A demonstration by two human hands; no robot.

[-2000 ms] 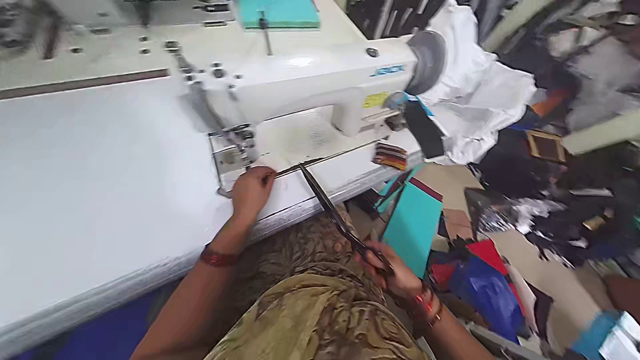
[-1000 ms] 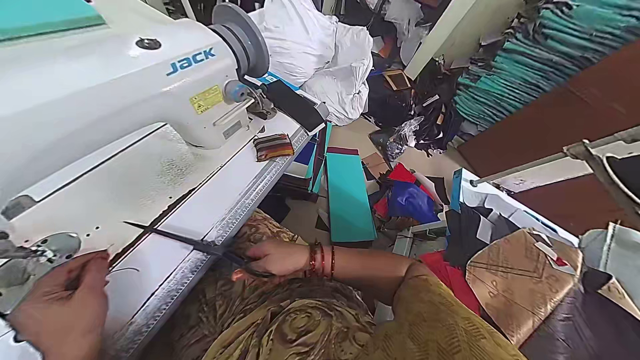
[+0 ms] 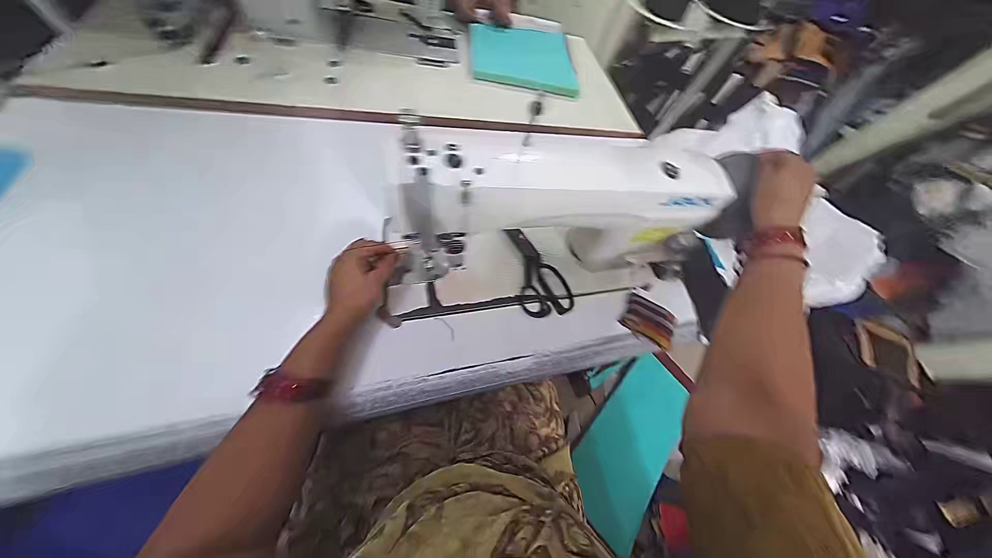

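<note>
A white Jack sewing machine (image 3: 573,182) stands on the white table. My left hand (image 3: 360,279) is beside its needle area, thumb and forefinger pinched on what looks like a thin thread (image 3: 380,246). My right hand (image 3: 781,190) rests on the grey handwheel (image 3: 736,194) at the machine's right end; its fingers are partly hidden. Black-handled scissors (image 3: 542,287) lie on the machine bed below the arm, blades pointing up and left. A loose bit of thread (image 3: 446,328) lies near the bed's front edge.
A striped bundle (image 3: 649,318) lies by the table's front edge (image 3: 496,372). Behind, another machine table (image 3: 294,89) holds turquoise sheets (image 3: 523,58), touched by another person's hand (image 3: 484,9). A turquoise panel (image 3: 632,449) stands below right, near white sacking (image 3: 841,248) and scraps.
My right hand has let go of the scissors, which now lie on the machine bed, and has moved to the handwheel. The view has swung back left.
</note>
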